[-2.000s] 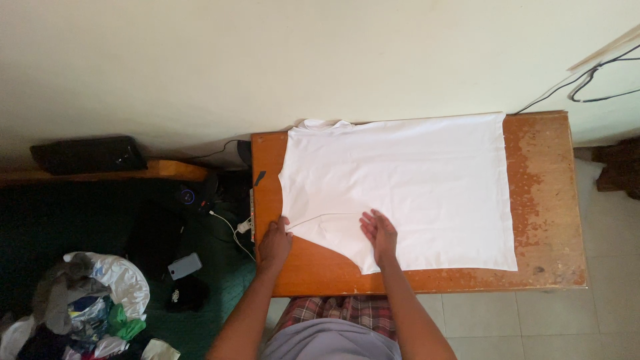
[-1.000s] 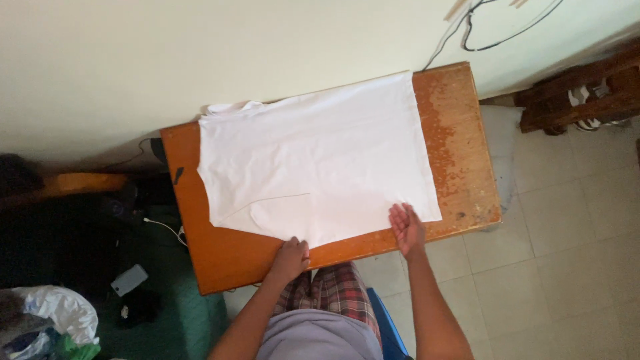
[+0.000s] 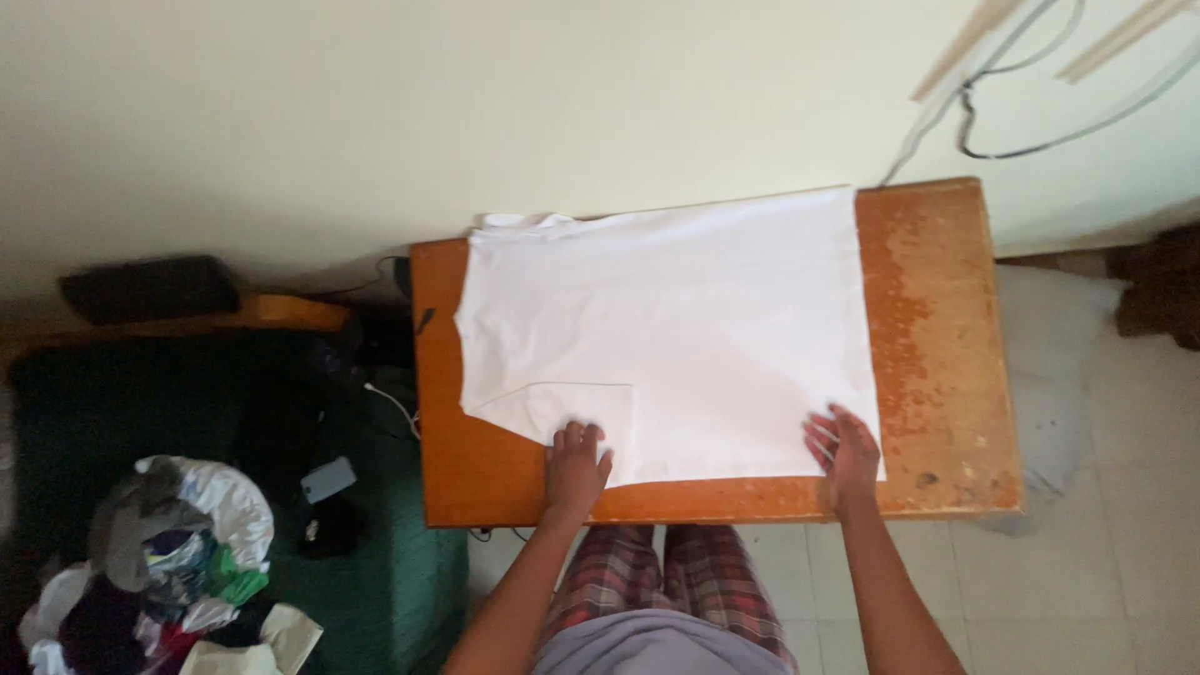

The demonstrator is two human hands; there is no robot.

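A white cloth garment [image 3: 694, 319], which looks like a T-shirt, lies spread flat on a worn wooden table [image 3: 947, 375]. Its sleeve part [image 3: 562, 403] is folded inward near the front left, and some fabric is bunched at its back left corner. My left hand [image 3: 578, 461] rests palm down on the front edge of the garment, by the folded sleeve. Over the garment's front right corner is my right hand [image 3: 844, 450], fingers apart, touching or just above the cloth. Neither hand grips anything that I can see.
A wall runs along the table's back edge, with cables [image 3: 970, 103] at the right. To the left, a dark green bed or mat [image 3: 422, 581] holds a pile of clothes [image 3: 178, 553] and a phone [image 3: 329, 479]. A white cable [image 3: 394, 401] lies near the table's left side.
My left hand has moved from the garment's left corner to its front edge. My right hand has moved right, to the front right corner. The sleeve part now lies folded inward.
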